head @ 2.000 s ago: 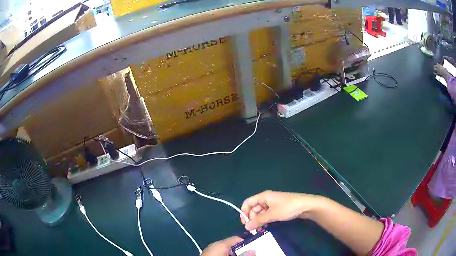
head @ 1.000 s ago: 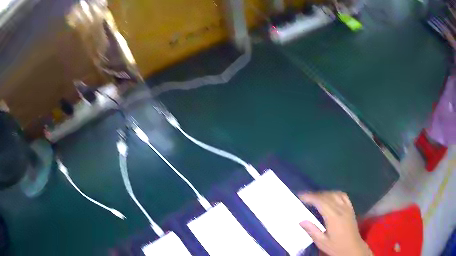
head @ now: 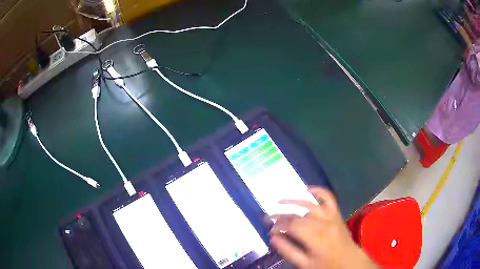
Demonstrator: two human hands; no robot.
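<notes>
A black phone tray (head: pixel 310 149) lies on the dark green bench with phones in side-by-side slots. The right phone (head: pixel 258 160) shows green and blue rows. The middle phone (head: pixel 213 205) and the left phone (head: pixel 150 231) have white screens. The far left slot holds a dark phone (head: pixel 87 241). A white cable (head: pixel 197 97) is plugged into the top of each of the three lit phones. A fourth white cable (head: pixel 55 159) lies loose. My right hand (head: pixel 313 231) is over the lower part of the right phone, fingers spread and blurred. My left hand is not in view.
A power strip (head: pixel 60 62) and a long white cord (head: pixel 173 31) lie at the back left. Part of a fan base (head: pixel 10 131) is at the left edge. A red stool (head: pixel 392 231) stands at the right. A person's pink sleeve (head: pixel 455 100) shows at the upper right.
The view has tilted down over the tray. The right phone's screen has changed from white to green and blue rows. My right hand has moved from its edge onto its lower screen.
</notes>
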